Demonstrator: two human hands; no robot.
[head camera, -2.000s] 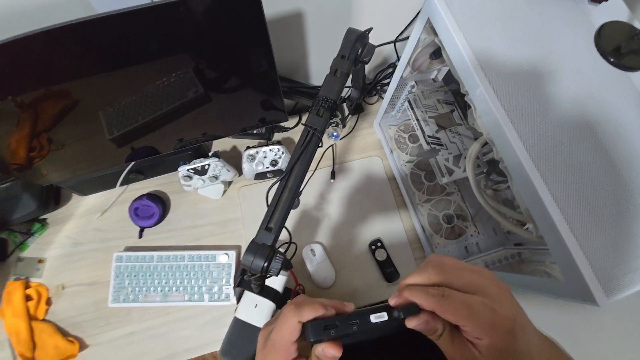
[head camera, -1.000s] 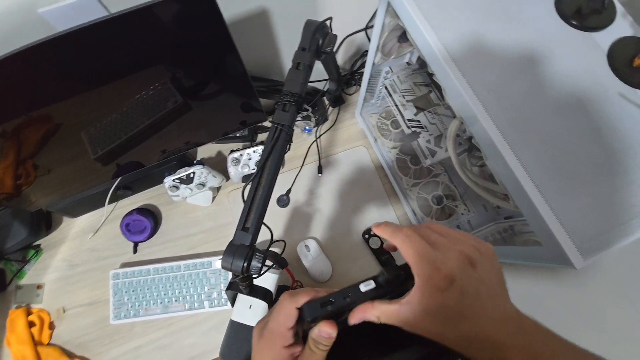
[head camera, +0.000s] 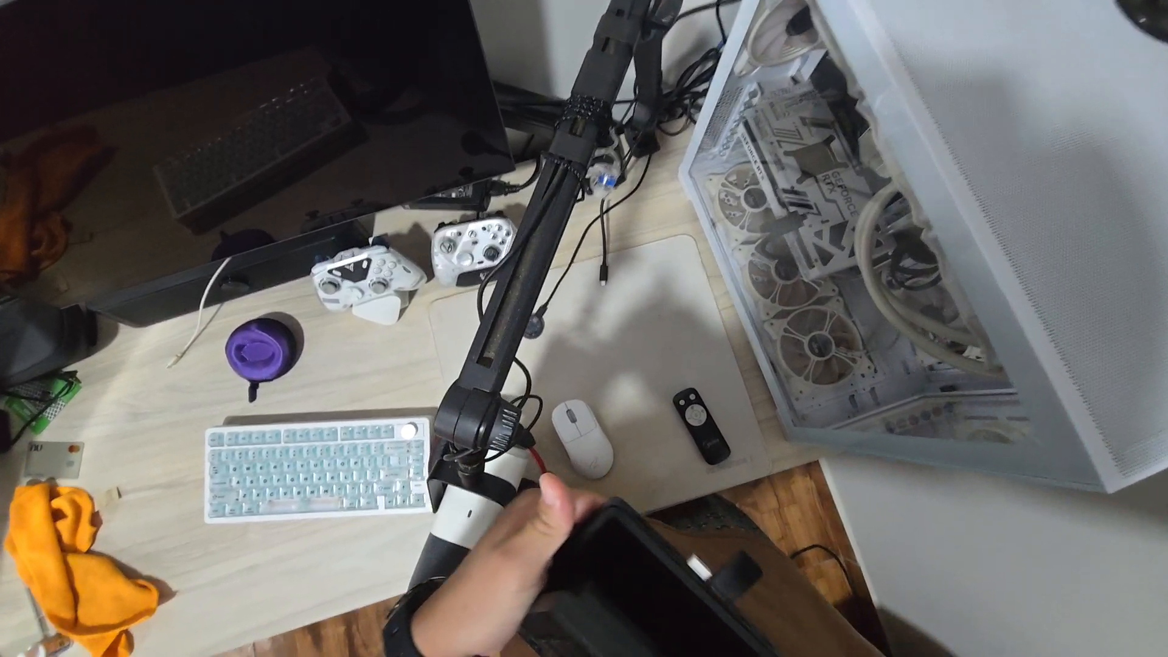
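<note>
My left hand (head camera: 516, 566), with a dark band at its wrist, grips the near-left edge of a black flat rectangular device (head camera: 639, 584) low in the view. A small white piece (head camera: 699, 567) and a black tab (head camera: 735, 576) stick out along the device's right side. My right hand is out of view. Just above the left hand are a black jointed boom arm (head camera: 534, 274) and its white-and-black lower section (head camera: 467, 517). Beyond the device, a white mouse (head camera: 582, 439) and a black remote control (head camera: 702, 426) lie on a pale desk mat (head camera: 639, 347).
A light keyboard (head camera: 318, 470), a purple round object (head camera: 261, 350) and two white game controllers (head camera: 369, 280) rest before a dark monitor (head camera: 246, 119). A white computer case (head camera: 1031, 228) stands at right. Orange cloth (head camera: 78, 570) lies at left; loose cables (head camera: 607, 228) run behind the boom.
My right hand, earlier on the black device, has left the view. The device has turned, now showing a broad dark face. The remote is visible on the mat again.
</note>
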